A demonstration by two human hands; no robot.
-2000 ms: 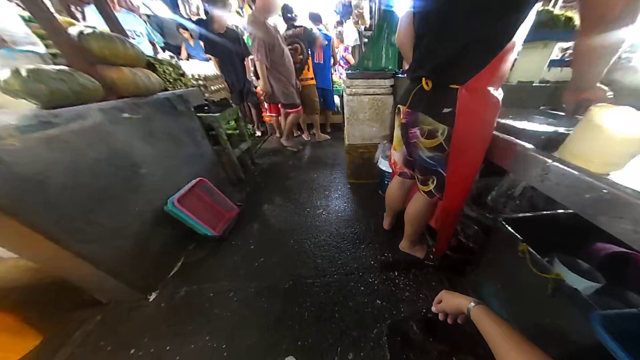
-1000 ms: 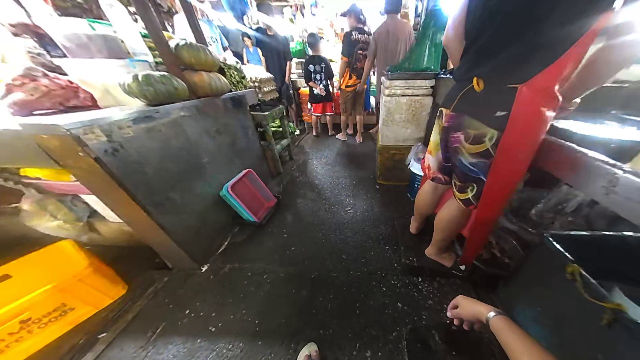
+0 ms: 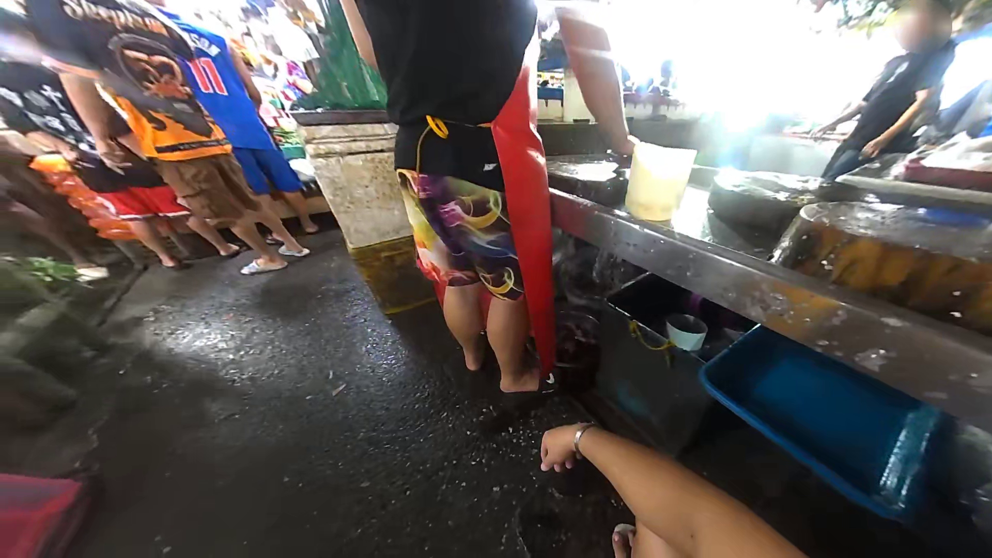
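Observation:
My right hand [image 3: 561,448], with a metal bracelet [image 3: 583,440] at its wrist, hangs low over the wet dark floor [image 3: 310,434]. Its fingers are curled in, and nothing shows in them. My left hand is out of view. Ahead of the right hand, a person in a black top, patterned shorts [image 3: 465,232] and a red apron [image 3: 528,209] stands at a wet counter [image 3: 697,256]. That person's hand is at a pale yellow pitcher [image 3: 659,182] on the counter. A blue plastic tub [image 3: 821,418] lies right of my forearm.
Under the counter stands a dark bin [image 3: 651,380] holding a white container [image 3: 687,332]. A tiled pillar [image 3: 360,186] rises beyond the aproned person. Several people stand at the upper left; another person [image 3: 883,108] is behind the counter. A red tray [image 3: 35,511] lies at the lower left.
The view has swung right, bringing the counter, pitcher and blue tub into sight. The yellow crate seen one second ago has left the view. My right hand stays curled and low.

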